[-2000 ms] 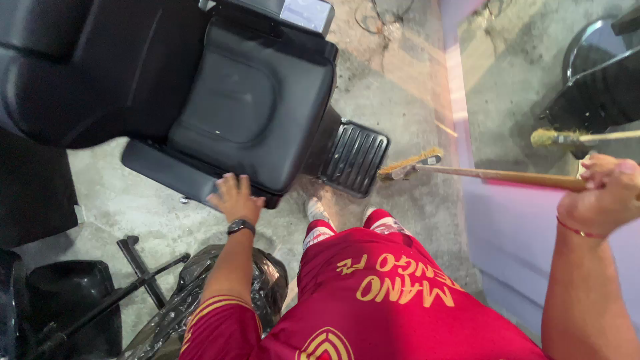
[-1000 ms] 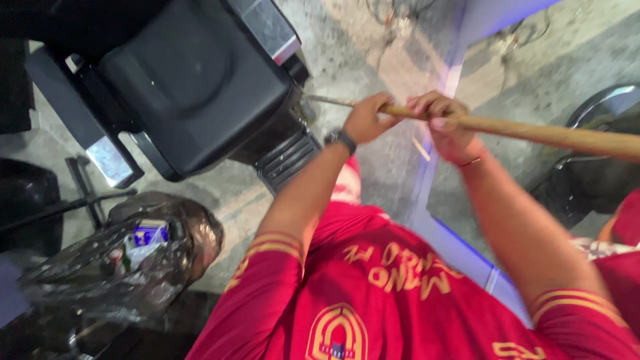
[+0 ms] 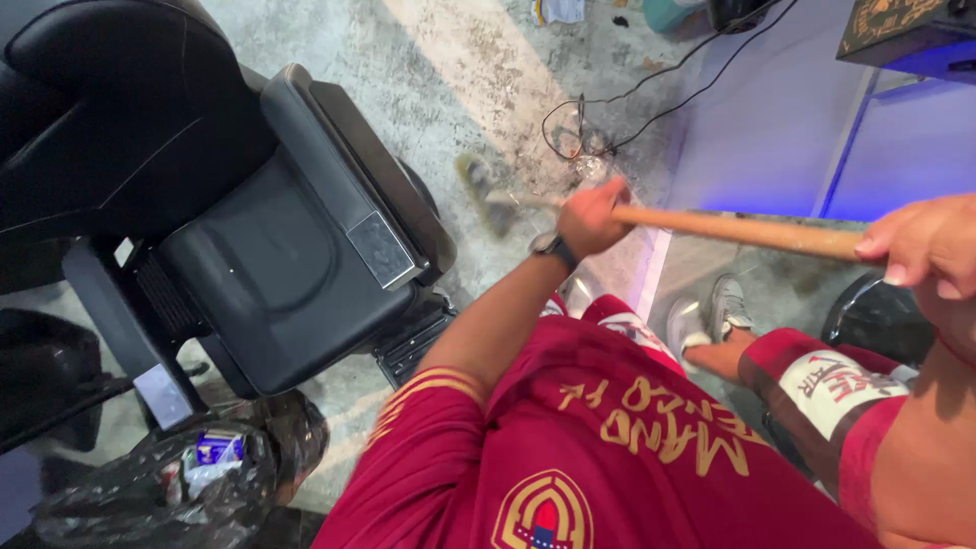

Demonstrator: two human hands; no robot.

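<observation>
A long wooden broom handle (image 3: 732, 229) crosses the view from the right edge toward the middle. My left hand (image 3: 593, 219), with a dark watch at its wrist, is closed around the lower part of the handle. Near the right edge, my right hand (image 3: 926, 248) grips the upper end. Beyond my left hand, the blurred broom head (image 3: 486, 194) with yellowish bristles is on the concrete floor, just right of the black barber chair (image 3: 252, 259). Thin dark cables (image 3: 581, 126) lie looped on the floor near the broom head.
At lower left is a black plastic bag (image 3: 252, 473) with rubbish in it. The chair's footrest (image 3: 415, 343) juts out near my legs. A mirror (image 3: 762, 290) along the right side reflects legs and shoes. A box (image 3: 892, 38) is at the upper right.
My left hand has left the chair's armrest and taken hold of the broom handle. The broom head, earlier near the footrest, is now beside the chair's other armrest. The view has shifted.
</observation>
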